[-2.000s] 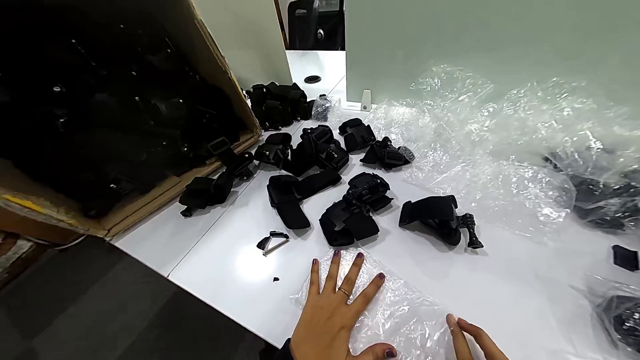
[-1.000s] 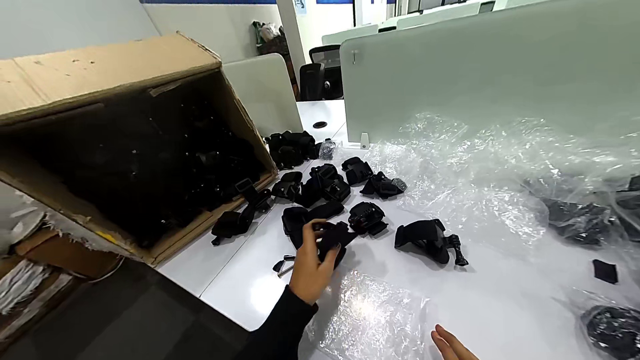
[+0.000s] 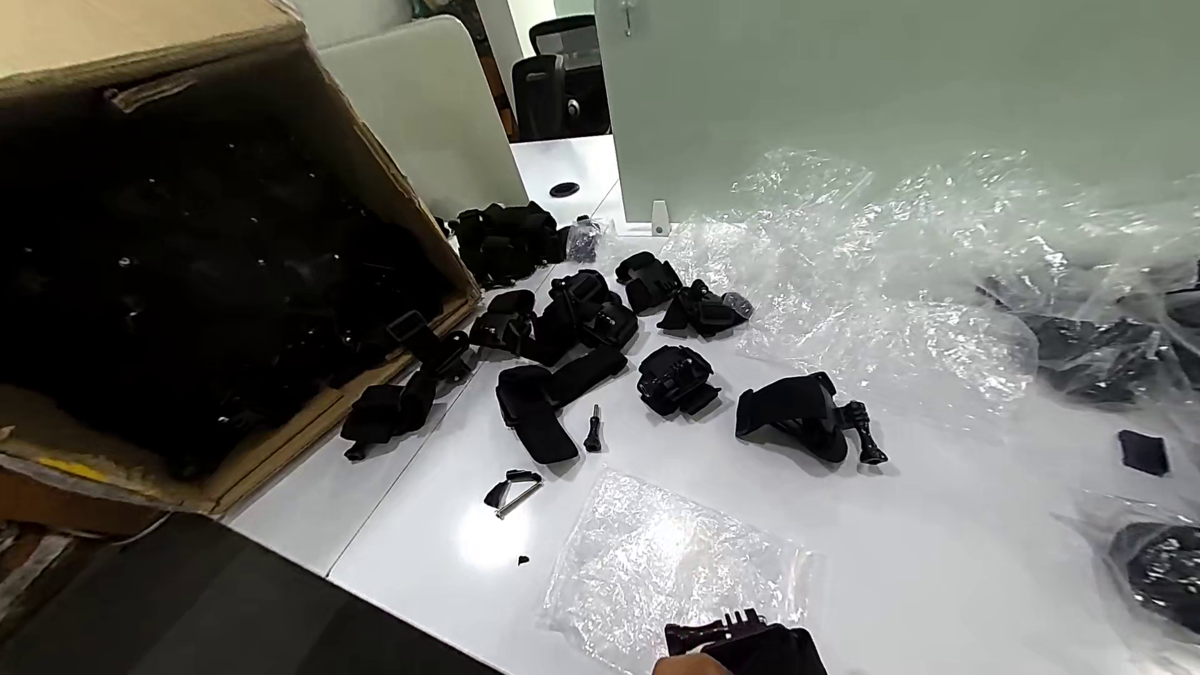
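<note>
At the bottom edge, a finger of my left hand (image 3: 692, 664) is against a black strap mount (image 3: 764, 650) with a pronged base and thumbscrew; the rest of this hand is out of frame. The mount is over the near edge of a flat clear plastic bag (image 3: 675, 562). My right hand is not visible. Beyond the bag are a strap mount with a thumbscrew arm (image 3: 797, 412), a folded wrist mount (image 3: 675, 380), an angled black strap (image 3: 539, 408) and a loose thumbscrew (image 3: 593, 429). A small strap piece with a metal pin (image 3: 516, 492) is to their left.
An open cardboard box (image 3: 375, 155) full of black items leans at the left. More black mounts (image 3: 586, 314) lie beside it. Crumpled clear plastic bags (image 3: 872, 272) cover the back right, against a pale partition (image 3: 891, 94). A bagged black item (image 3: 1162, 567) lies at the right edge.
My left hand has drawn back from the group of mounts to the bottom edge, with a black mount at it. My right hand has left the view. A loose thumbscrew now shows beside the angled strap.
</note>
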